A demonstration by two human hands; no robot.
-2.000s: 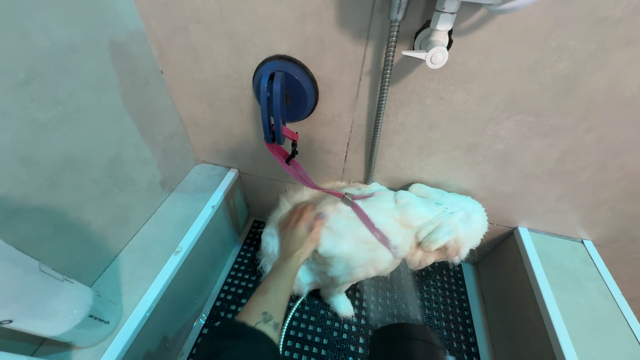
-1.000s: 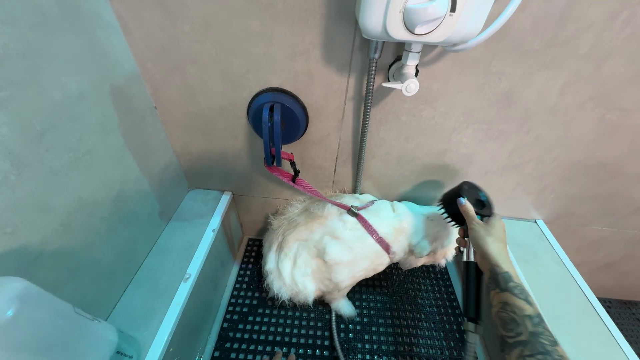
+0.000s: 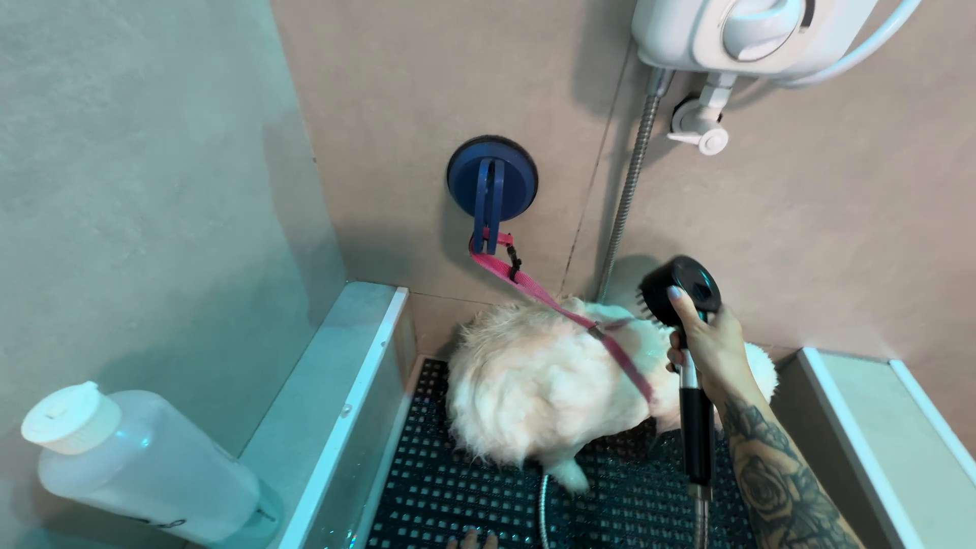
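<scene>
My right hand (image 3: 713, 343) grips a black shower head (image 3: 682, 290) with bristles on its face, its thumb on the head's back. The bristled face points left, close over the neck area of a wet white dog (image 3: 549, 381). The dog's head is largely hidden behind the hand and forearm. A pink strap (image 3: 534, 290) runs from the dog's body to a blue suction-cup holder (image 3: 492, 183) on the wall. Only the fingertips of my left hand (image 3: 473, 540) show at the bottom edge, over the black perforated mat (image 3: 450, 496); what they touch is hidden.
A translucent plastic bottle (image 3: 152, 465) with a white cap is at lower left, by the tub's left ledge (image 3: 320, 374). The right ledge (image 3: 884, 427) flanks the forearm. A white water heater (image 3: 747, 34), a valve (image 3: 705, 126) and a metal hose (image 3: 633, 175) are on the back wall.
Two seconds ago a hand lay on the dog's hindquarters; now it is off the dog. My right hand with the shower head has come into view and moved left over the dog since one second ago.
</scene>
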